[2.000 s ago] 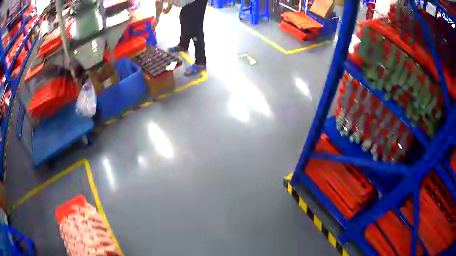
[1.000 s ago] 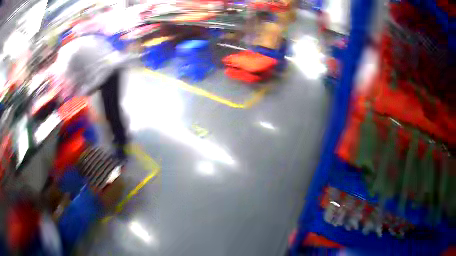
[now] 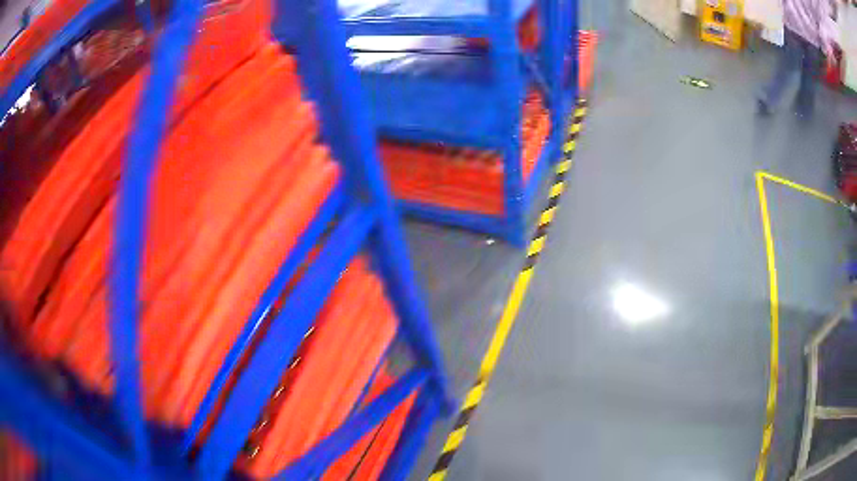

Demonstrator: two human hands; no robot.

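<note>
Neither of my hands is in view. Nearest in front of me, at the left, stands a bright blue metal rack (image 3: 362, 160) with diagonal braces. It holds orange-red trays (image 3: 216, 197) in tight stacks, on edge or tilted in the picture. More orange-red trays (image 3: 362, 315) fill its lower part. The near part of the rack is blurred.
A second blue rack (image 3: 432, 103) stands behind, with orange-red trays low down. Yellow-black tape (image 3: 536, 244) runs along the racks' floor edge. A yellow line (image 3: 773, 282) and a pale metal frame (image 3: 813, 404) are at right. A person (image 3: 803, 47) is at the upper right, near a yellow box (image 3: 721, 23).
The view has swung right. The rack that was at the right is now at the left, and the person in dark trousers and the blue bins are out of view. Another person shows at the upper right.
</note>
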